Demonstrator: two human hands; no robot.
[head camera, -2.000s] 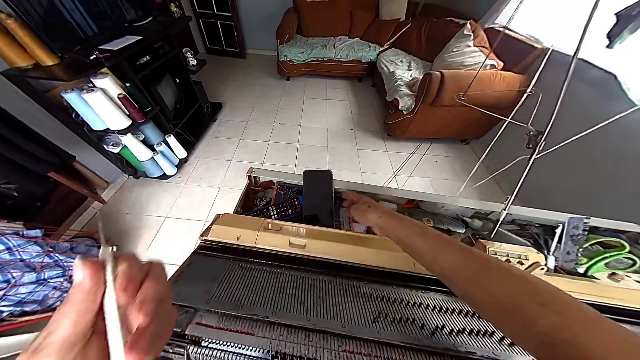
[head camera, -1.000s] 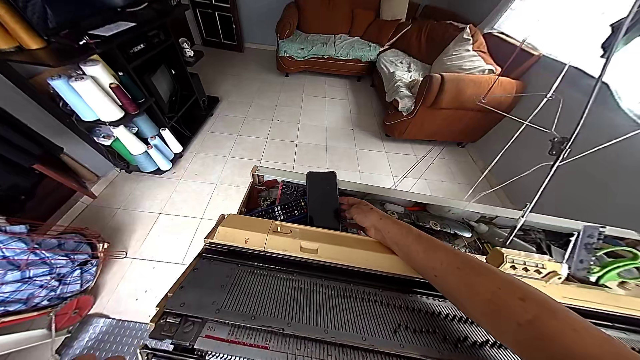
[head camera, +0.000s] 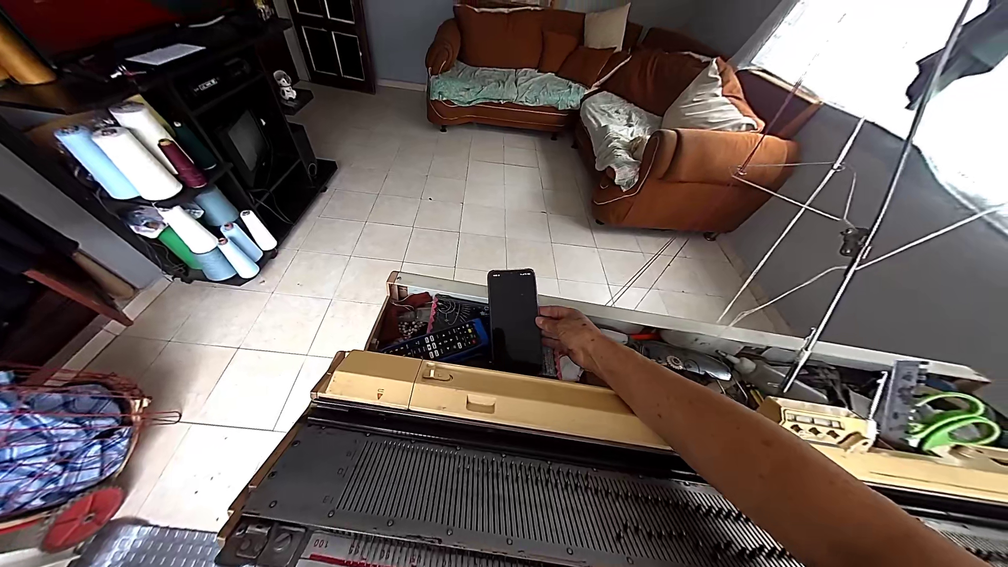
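Observation:
My right hand (head camera: 568, 335) reaches over the knitting machine, its fingers at the right edge of a black smartphone (head camera: 514, 321). The phone stands tilted up at the long box (head camera: 394, 285) behind the machine, its screen dark; whether my fingers grip it or only touch it is hard to tell. A remote control in a blue case (head camera: 453, 341) lies just left of the phone. Below is the cream top cover (head camera: 543, 399) of the knitting machine, with its grey needle bed (head camera: 488, 480) nearer to me. My left hand is out of view.
Green-handled scissors (head camera: 954, 421) and a cream plastic counter (head camera: 819, 424) are at the right. Thin metal yarn-guide rods (head camera: 890, 197) rise there. A wire basket (head camera: 142, 403) with plaid cloth stands at lower left. Yarn cones (head camera: 135, 164) fill a shelf, and sofas (head camera: 697, 173) stand beyond.
My left hand, raised at the lower left two seconds ago with a thin pale tool in it, has left the view. My right hand stays beside the phone.

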